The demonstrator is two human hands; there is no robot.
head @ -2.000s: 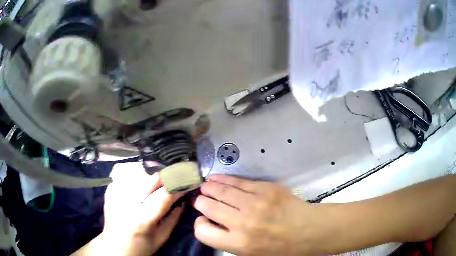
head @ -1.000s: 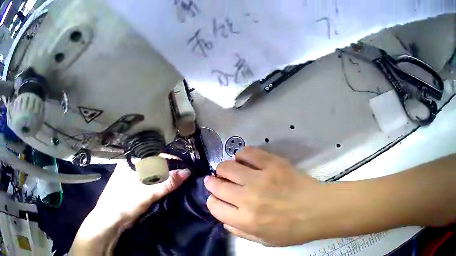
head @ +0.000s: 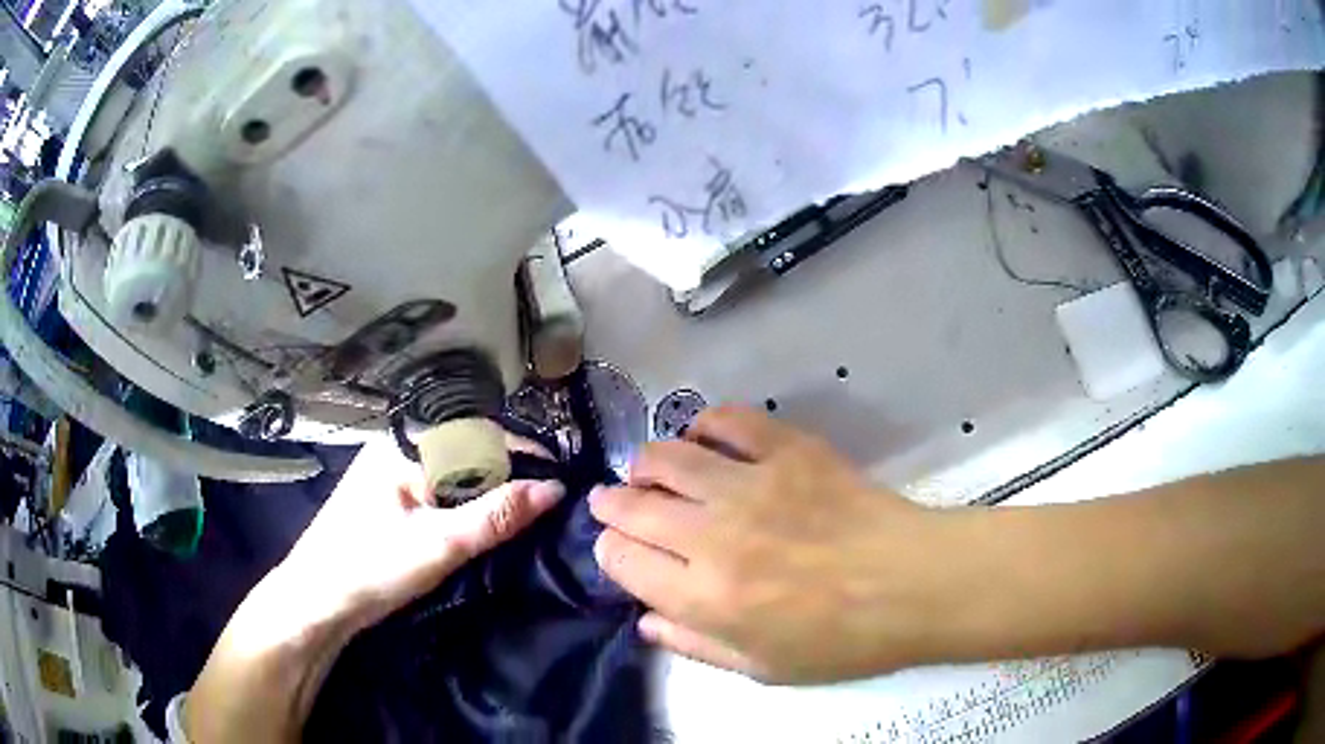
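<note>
A dark navy, partly shiny garment [head: 545,625] lies on the machine bed under and around my hands. My left hand [head: 371,545] holds its edge, thumb on top, just left of the needle area; its fingers are partly hidden behind the tension dial [head: 462,459]. My right hand [head: 770,545] lies at the garment's right side, with fingertips pressed on or gripping the cloth close to the slide plate [head: 616,407]. The presser foot area [head: 560,414] shows between my hands, with the dark cloth edge at it. The needle tip cannot be made out.
The pale machine head [head: 422,175] stands at upper left. A handwritten paper [head: 814,102] hangs over the bed. Black snips [head: 814,233], shears [head: 1184,276] and a white block [head: 1107,339] lie on the bed. A green and white thread spool [head: 163,502] is at left.
Since two seconds ago, the view has shifted, showing the needle area and more shiny cloth. My left thumb is now visible on the cloth. Over the last second, my hands have barely moved.
</note>
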